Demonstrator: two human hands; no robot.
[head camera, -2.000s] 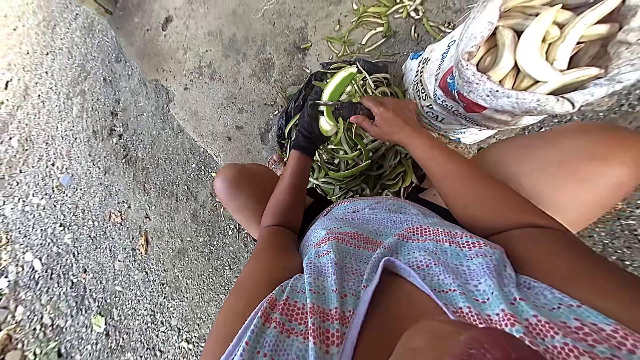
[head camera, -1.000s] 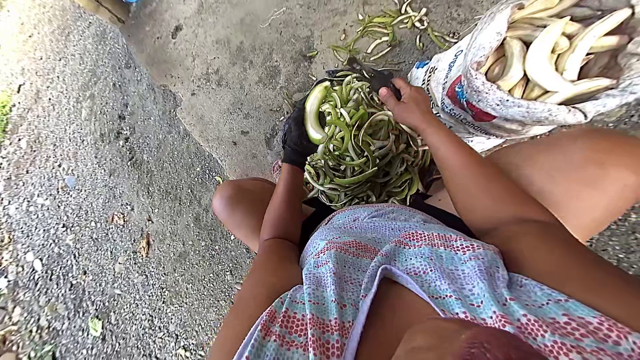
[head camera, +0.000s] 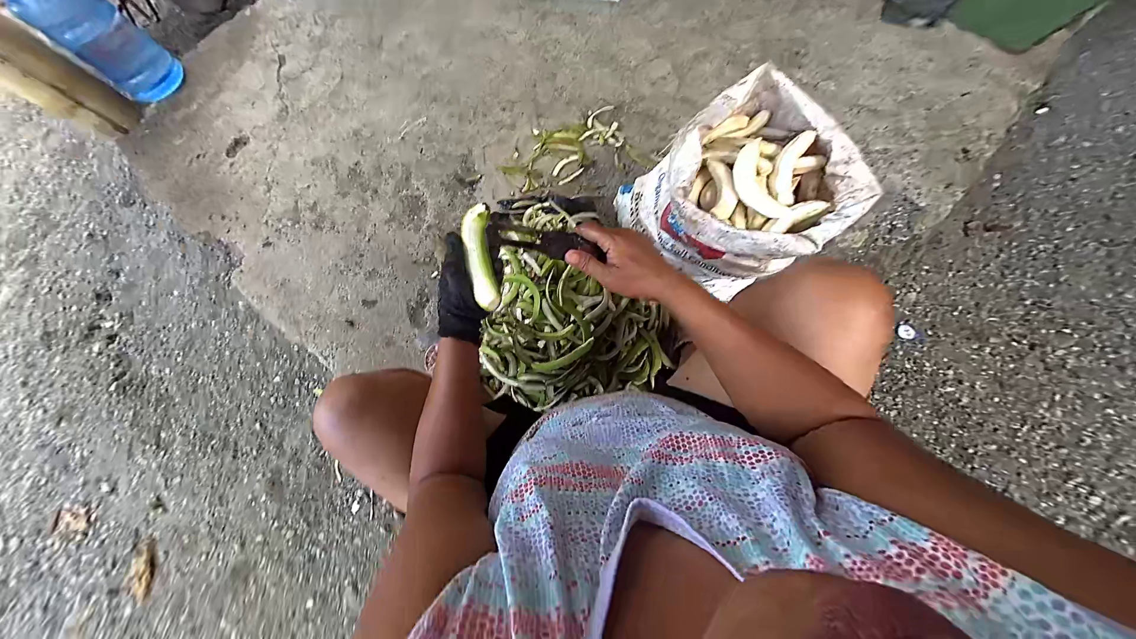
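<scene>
My left hand (head camera: 460, 293), in a black glove, holds a partly peeled green banana (head camera: 480, 257) upright at the left edge of the peel pile. My bare right hand (head camera: 621, 259) grips the dark handle of a peeling tool (head camera: 555, 243); its front end points left toward the banana, and whether it touches the fruit cannot be told. Below both hands lies a heap of green banana peels (head camera: 568, 342) between my legs; what holds the heap is mostly hidden. Peeled bananas (head camera: 754, 182) fill the open top of a white printed sack (head camera: 683, 235) beyond my right hand.
Loose peels (head camera: 572, 146) lie on the concrete slab (head camera: 355, 133) ahead. At the upper left, a blue plastic bottle (head camera: 133, 58) is beside a wooden beam (head camera: 62, 80). A green object (head camera: 1016, 19) stands at the upper right. Gravel (head camera: 177, 399) borders the slab.
The tool in my right hand has come back from the pile's far side toward the banana, which is still in my left hand. The view has shifted, showing the whole sack top and the bottle.
</scene>
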